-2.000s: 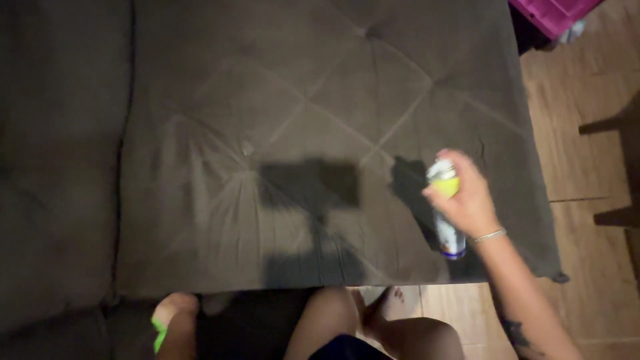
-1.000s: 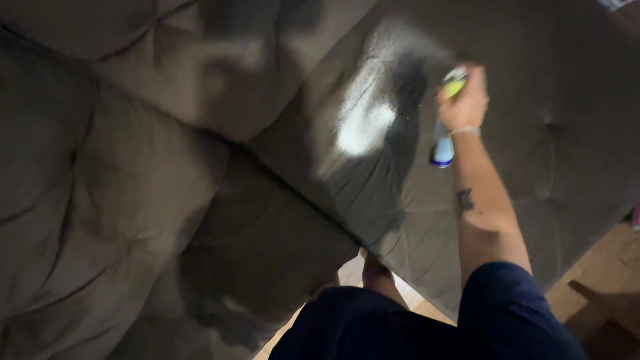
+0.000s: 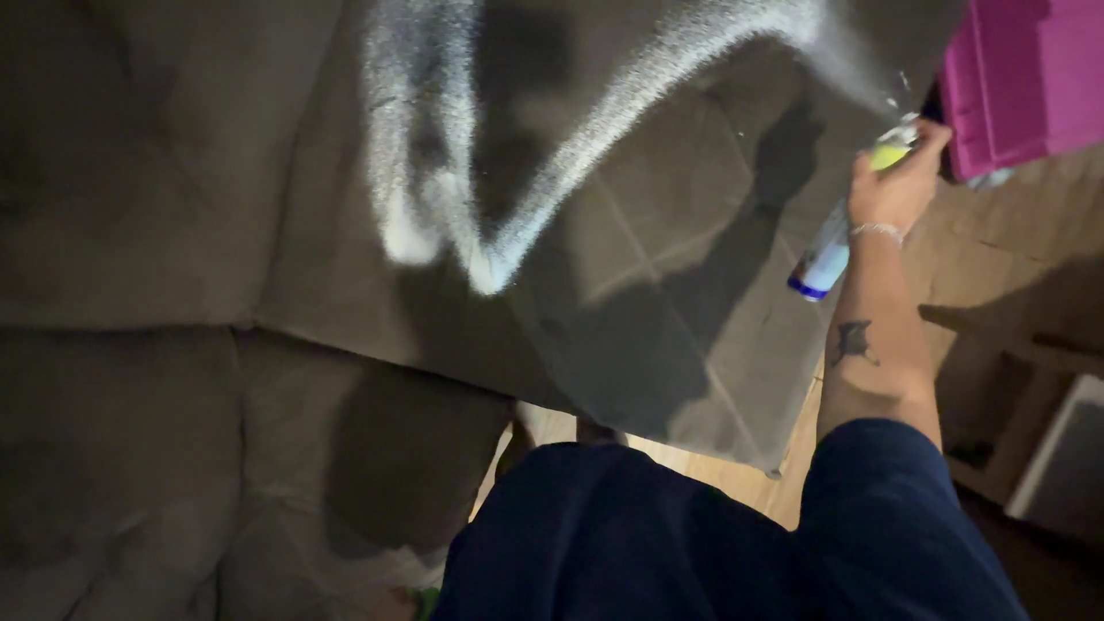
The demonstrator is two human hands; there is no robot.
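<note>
My right hand is closed around an aerosol can with a blue base rim and a yellow-green band near its top. The can is tilted over the right part of a dark upholstered cushion, and a pale spray leaves its nozzle toward the upper left. A thick white foam trail lies on the fabric in a zigzag. Of my left side only a blurred bit of skin and a green band show at the bottom edge, beside my dark shirt; the left hand itself cannot be made out.
A magenta plastic bin stands at the upper right, close to my right hand. Wooden flooring shows beyond the cushion's right edge. Dark furniture is at the lower right, and more sofa cushions fill the left.
The bare upholstery seen two seconds ago now bears long white foam trails, where one second ago a shorter white patch showed. My right hand has moved with the can to beside the magenta bin.
</note>
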